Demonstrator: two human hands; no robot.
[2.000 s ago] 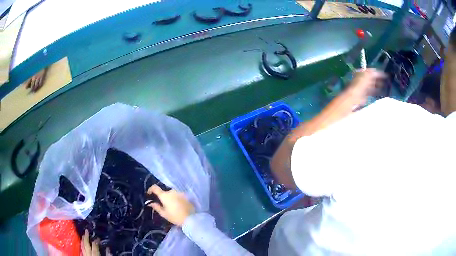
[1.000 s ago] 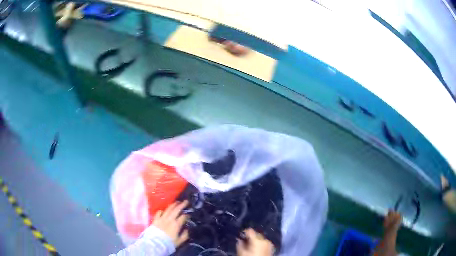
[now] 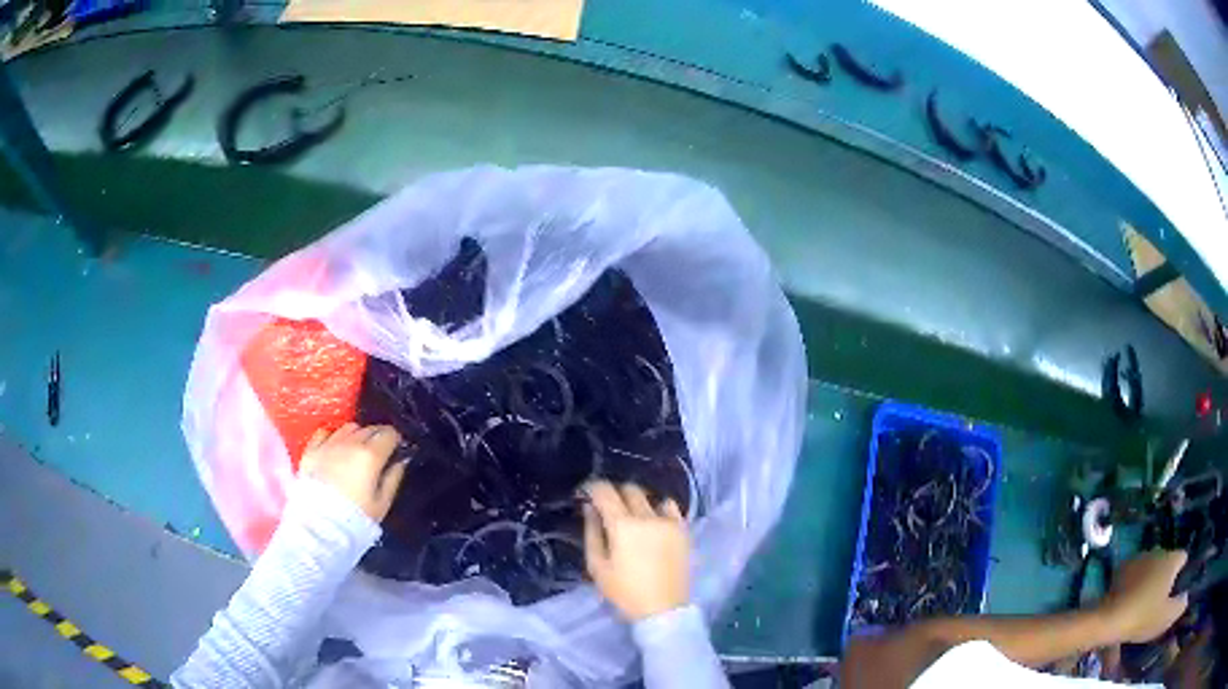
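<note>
A large cloudy plastic bag (image 3: 741, 323) stands open in front of me, with a heap of small black curved parts (image 3: 539, 404) inside. A red-orange packet (image 3: 307, 384) lies at the left inside the bag. My left hand (image 3: 353, 464) is at the left of the heap, beside the packet's lower edge, fingers bent; its fingertips are partly hidden among dark parts. My right hand (image 3: 640, 545) is over the right side of the heap, slightly blurred, fingers spread downward. Whether either hand grips a part cannot be made out.
A blue tray (image 3: 873, 471) of black arcs is right of the bag. A neighbour's arm (image 3: 997, 635) reaches past it toward a bench tool (image 3: 1098, 522). Headband assemblies (image 3: 276, 121) lie on the green conveyor (image 3: 566, 115) beyond. A slim dark tool (image 3: 54, 388) lies at left.
The view has swung right since the last frame, bringing the blue tray and neighbour's arm into fuller view. My left hand's fingers are more bent, and my right hand shows more fully over the heap.
</note>
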